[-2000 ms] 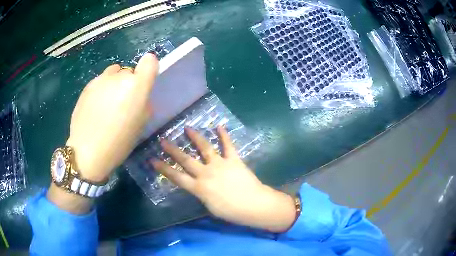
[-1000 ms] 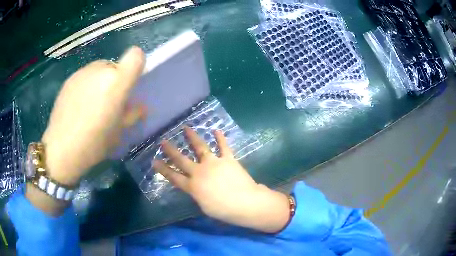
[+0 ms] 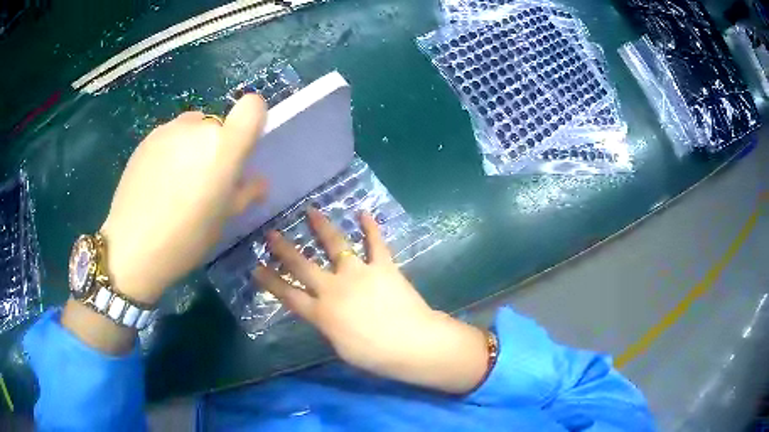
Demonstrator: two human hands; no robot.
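Note:
A pale grey flat block (image 3: 303, 152) with a thick white edge stands upright, its lower edge along a clear dot sheet (image 3: 358, 190) on the green bench. My left hand (image 3: 181, 198), wearing a watch, grips the block at its left end. My right hand (image 3: 358, 295) lies flat with fingers spread on the sheet, holding nothing. Dark round parts show in rows between its fingers. The part of the sheet behind the block and under my palm is hidden. More clear film with dark dots (image 3: 274, 82) shows beyond the block.
Stacked dot sheets (image 3: 540, 93) lie to the right. Beyond them are clear film strips (image 3: 666, 93) and a glossy black bagged item (image 3: 708, 84). Two pale strips (image 3: 181, 42) lie at the far left. A dark sheet in film (image 3: 17, 245) is at the left edge. The bench edge curves along the right.
From one second ago, my left hand has moved slightly right and the block's top edge sits slightly lower, uncovering film beyond it. My right hand has stayed nearly in place.

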